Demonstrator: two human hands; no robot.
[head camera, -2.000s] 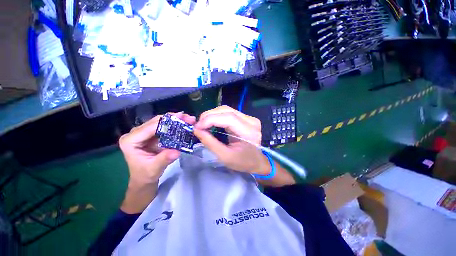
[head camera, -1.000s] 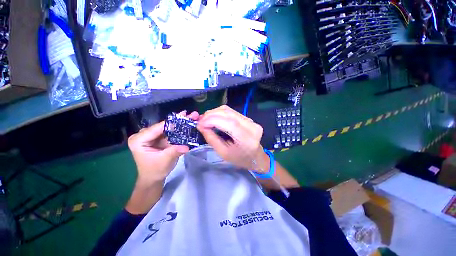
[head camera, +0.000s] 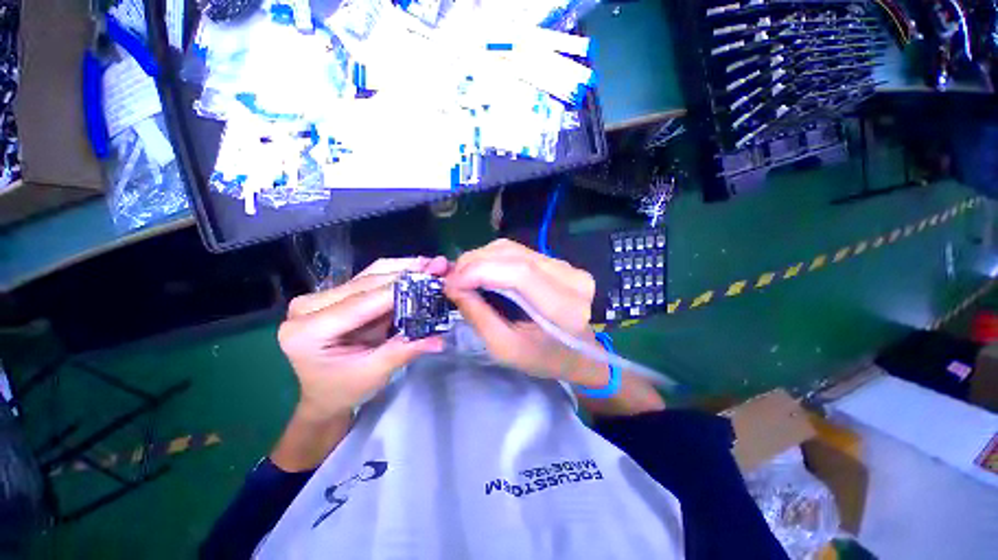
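Note:
My left hand (head camera: 348, 334) holds a small dark circuit board (head camera: 421, 305), crowded with tiny silvery parts, above my lap. My right hand (head camera: 523, 301) is at the board's right edge, its thumb and fingertips pinched on the end of a flat ribbon cable (head camera: 580, 345). The white cable runs out over my right hand and wrist to the lower right, with a blue tip. Whether the cable end sits in a connector is hidden by my fingers. A blue wristband (head camera: 611, 372) is on my right wrist.
A large black tray (head camera: 361, 217) with white ribbon cables and bags lies ahead. Blue-handled cutters (head camera: 94, 104) and a cardboard box (head camera: 66, 109) are left of it. A slotted black rack (head camera: 782, 159) and a small-parts tray (head camera: 638, 273) are at right; cartons (head camera: 837, 470) stand lower right.
The board has turned and moved slightly right with both hands. The cable over my right wrist shows broadly again, after being barely visible a second ago. The surroundings have shifted slightly right in view.

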